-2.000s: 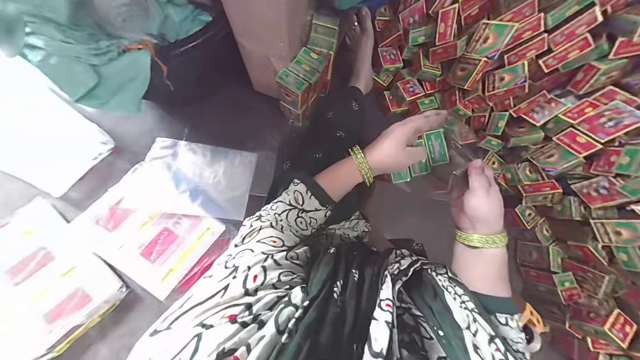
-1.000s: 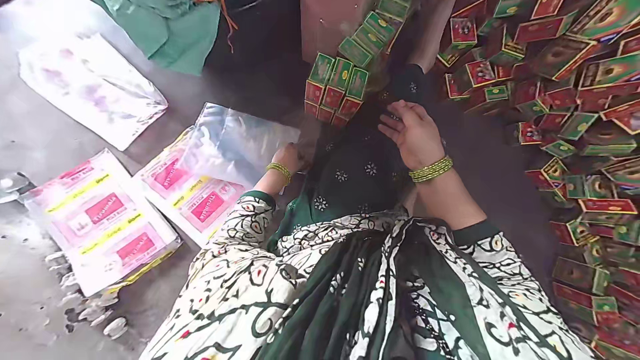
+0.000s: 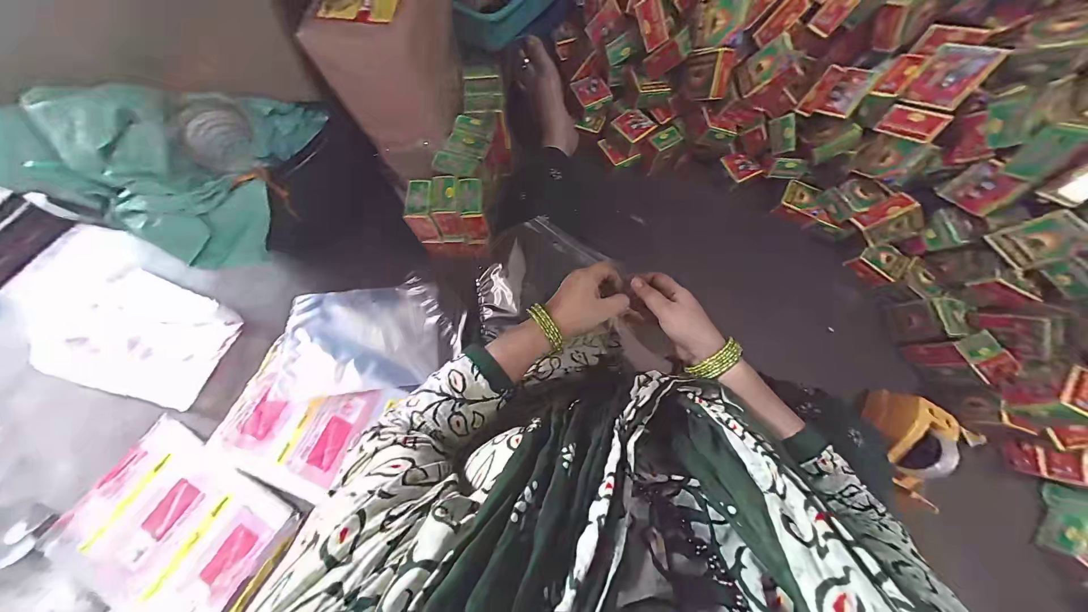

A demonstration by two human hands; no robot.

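Note:
A clear plastic bag (image 3: 544, 255) lies over my lap, its edge pinched between the fingers of my left hand (image 3: 588, 299). Close on its right, my right hand (image 3: 678, 319) also pinches the clear film, thumb and fingertips together. Both wrists wear yellow-green bangles. Beyond the bag, small red and green boxes (image 3: 444, 208) stand in stacked rows beside my outstretched leg. More clear plastic bags (image 3: 365, 336) lie to my left, on top of printed pink and white sheets (image 3: 327, 438).
A large heap of red and green boxes (image 3: 918, 127) spreads over the floor at the right. A yellow tape dispenser (image 3: 914, 425) sits near my right elbow. A brown carton (image 3: 382, 76), green plastic sheeting (image 3: 144, 170) and a white packet (image 3: 127, 314) lie at the far left.
My left hand has come back from the clear bags at the left, and a clear bag now lies across my lap. My two hands have moved together at its edge.

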